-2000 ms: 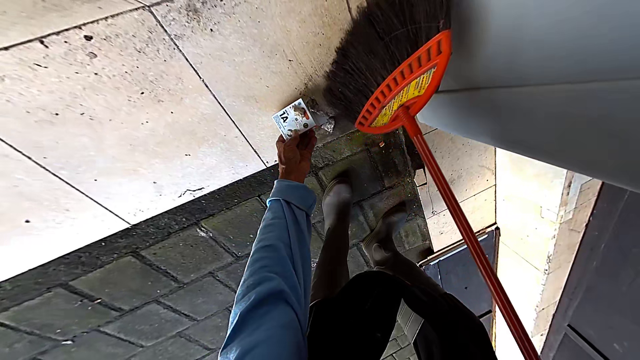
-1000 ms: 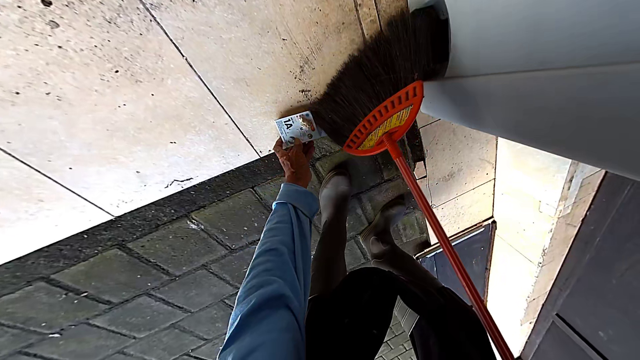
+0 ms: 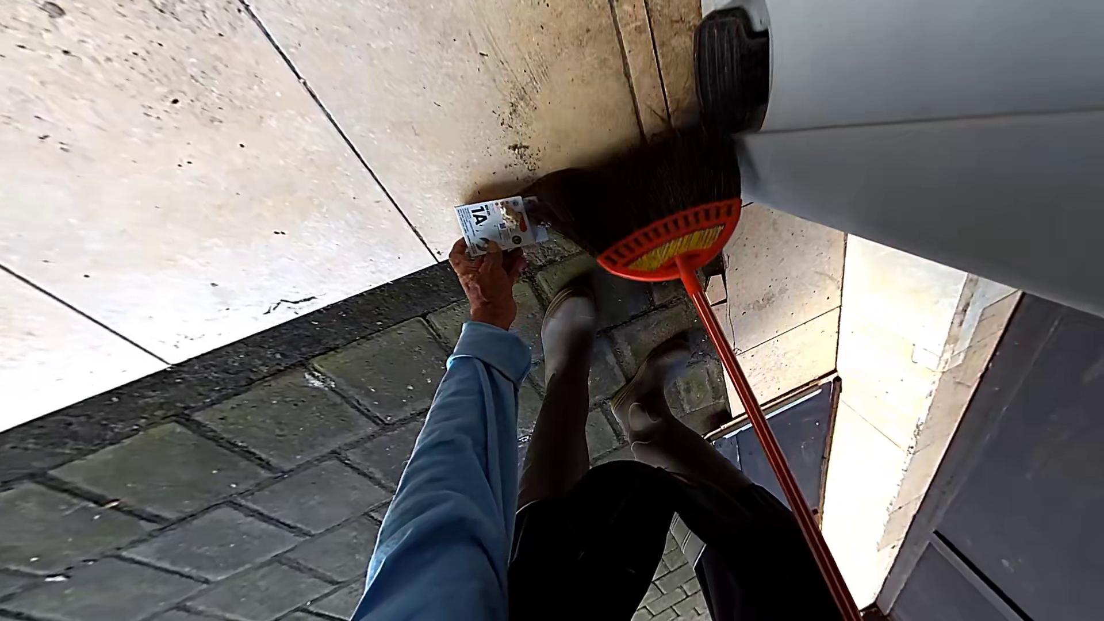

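My left hand (image 3: 490, 280), at the end of a light blue sleeve, holds a small white printed carton (image 3: 493, 226) low by the edge of the pale paving slabs. The carton looks flattened and bears writing and pictures. Dark bristles of a broom (image 3: 651, 185) reach to the carton's right side; whether they touch it is hard to tell. Above the carton the bristles are blurred. The broom's orange plastic head (image 3: 673, 246) has a yellow label, and its red handle (image 3: 759, 414) runs down to the lower right, out of view. My right hand is not in view.
Dark grey paving blocks (image 3: 285, 423) lie beside the pale slabs (image 3: 259, 172). At the upper right is a large smooth grey body with a black tyre (image 3: 731, 73) under it. My legs and feet are below the broom. A dark panel (image 3: 992, 483) stands at the right.
The broom has moved down and slightly left in the view, its bristles coming to the carton's right side. My left hand still holds the carton. More of the black tyre shows.
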